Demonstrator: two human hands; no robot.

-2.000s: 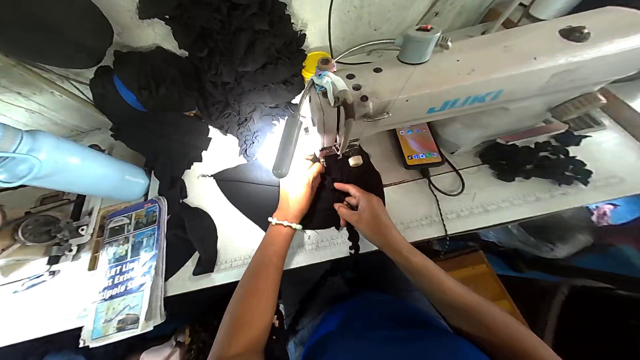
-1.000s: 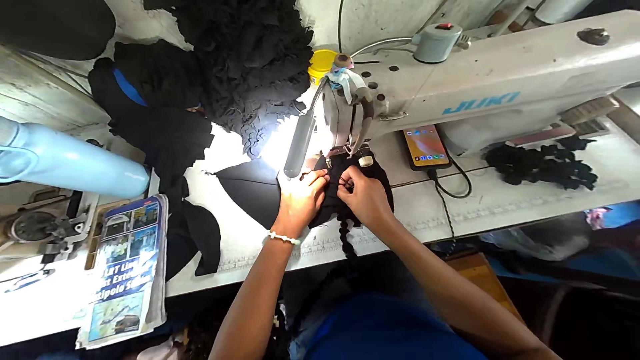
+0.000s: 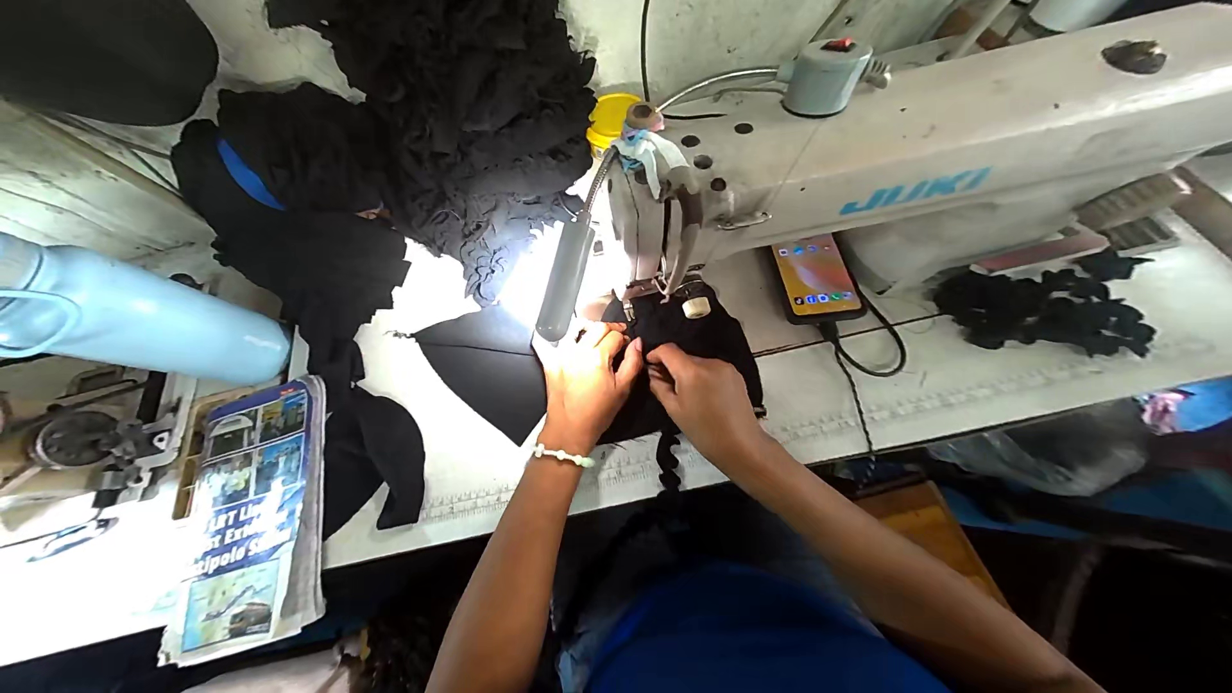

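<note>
A piece of black fabric [image 3: 722,342] lies under the needle area of a Juki sewing machine [image 3: 914,125]. My left hand [image 3: 582,385], with a beaded bracelet at the wrist, rests on this fabric just left of the presser foot, its fingers beneath the lit work lamp [image 3: 566,274]. My right hand [image 3: 707,395] pinches the fabric in front of the foot, its fingertips close to the left thumb. A narrow ruffled black strip [image 3: 668,462] hangs over the table's front edge between my forearms. The exact grip of my left fingers is washed out by glare.
A phone [image 3: 818,279] with a cable lies right of the needle, beside gathered black trim [image 3: 1044,303]. Black ruffled fabric [image 3: 462,106] is heaped behind. At the left are a light blue bottle [image 3: 154,308], a folded newspaper [image 3: 255,520] and cut black pieces [image 3: 390,448].
Since two seconds ago, my right hand has moved left and up to the fabric near the needle, and its fingers have come together. My left hand stays beside the foot.
</note>
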